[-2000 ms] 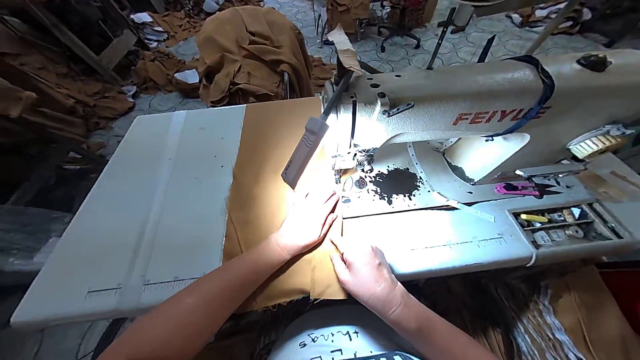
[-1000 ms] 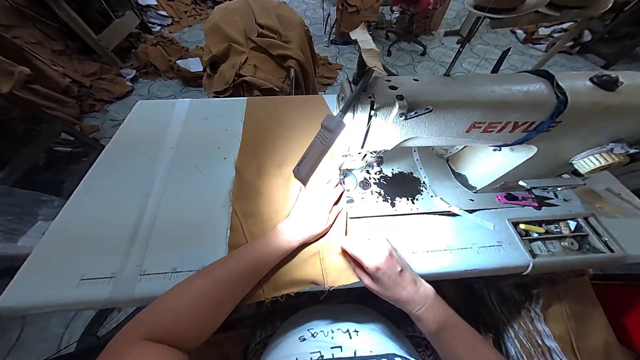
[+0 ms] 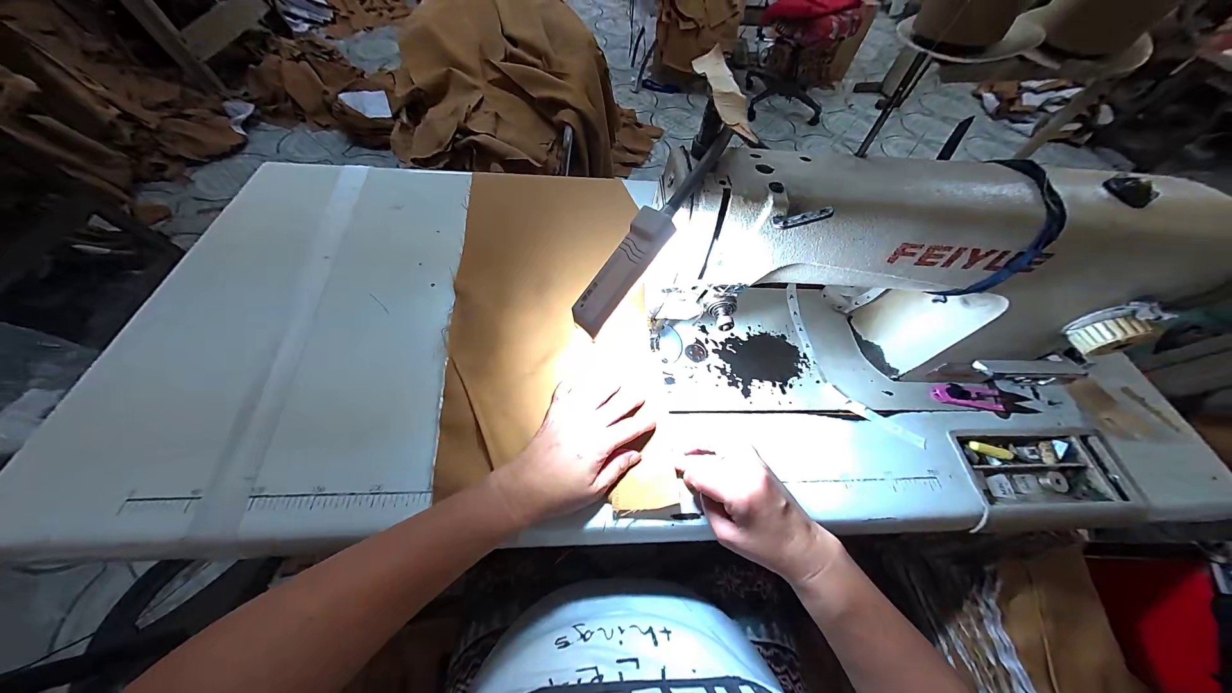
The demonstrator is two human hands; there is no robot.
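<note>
A long tan fabric panel (image 3: 539,260) lies on the white sewing table, its right edge running under the needle area of a Feiyue industrial sewing machine (image 3: 828,212). My left hand (image 3: 587,443) rests on the panel, fingers spread and pressing it down. Close to the panel's lower right edge is my right hand (image 3: 751,500), its fingers curled together; whether they pinch the fabric cannot be told. A grey clip-on lamp (image 3: 626,269) lights the spot brightly, so detail by the needle is washed out.
Pink-handled thread snips (image 3: 977,397) lie right of the machine bed. A recessed tray (image 3: 1044,496) holds bobbins and small items. A ruler scale (image 3: 279,500) is marked along the front edge. Beyond the table stands a large heap of tan fabric (image 3: 500,87).
The lower part of the fabric panel has shifted away from the table's front edge, with its bottom left side folded or drawn in. My right hand has moved slightly away from my left.
</note>
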